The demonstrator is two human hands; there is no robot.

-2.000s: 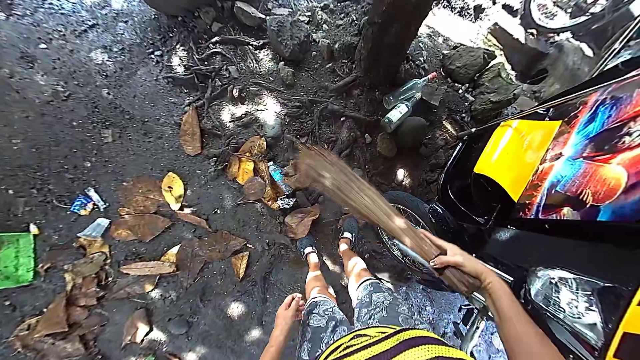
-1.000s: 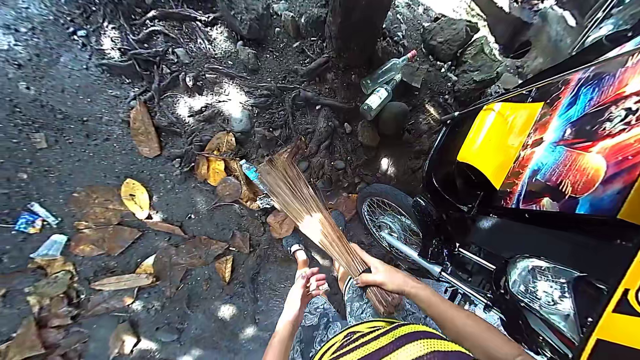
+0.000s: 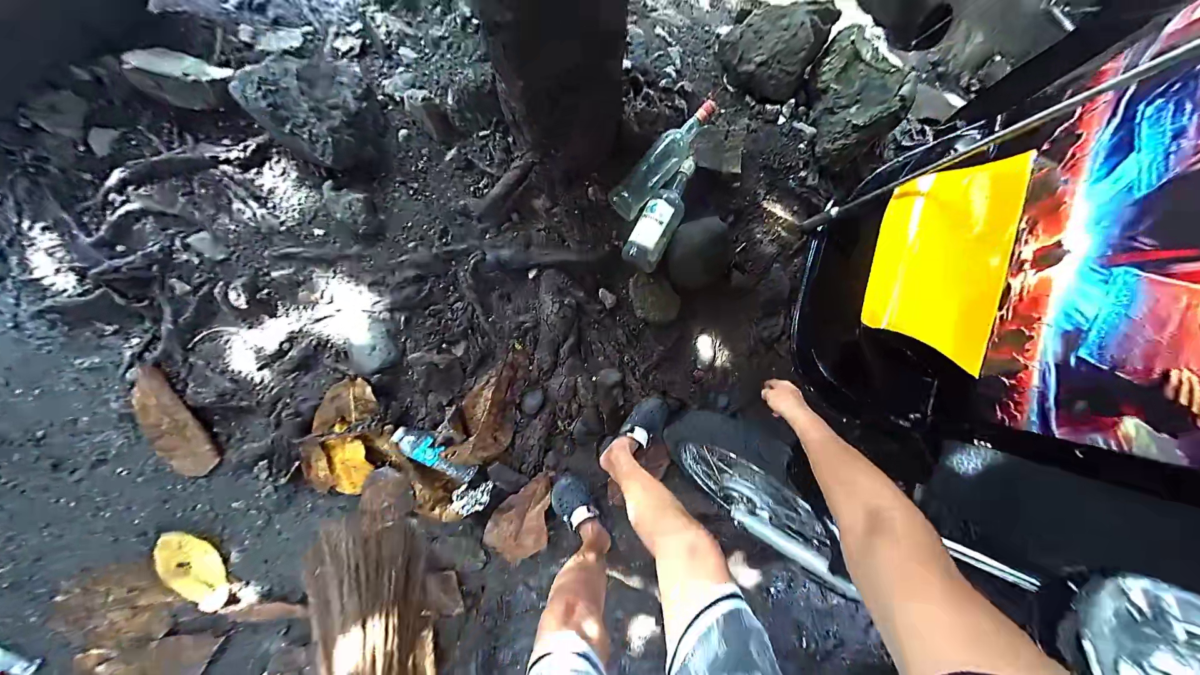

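My right hand (image 3: 784,397) reaches out over the motorcycle's front wheel (image 3: 741,483), beside the black body of the sidecar; its fingers look curled and nothing shows in them. A stick broom (image 3: 370,591) stands at the lower left with its bristles toward the dry leaves, blurred; its lower end is cut off by the frame. My left hand is out of view. Near the bristles lie a crumpled plastic bottle with a blue label (image 3: 431,452), brown leaves (image 3: 520,517) and a yellow leaf (image 3: 190,567).
Two glass bottles (image 3: 656,220) lie by a tree trunk (image 3: 562,75). Rocks (image 3: 305,108) and exposed roots (image 3: 141,202) cover the upper ground. A vehicle panel with a yellow patch (image 3: 947,262) fills the right side. My feet in dark clogs (image 3: 574,502) stand at centre.
The broom, held by my right hand before, is now at the lower left, apart from that hand. My right hand has moved forward past the wheel. My left hand has left the view.
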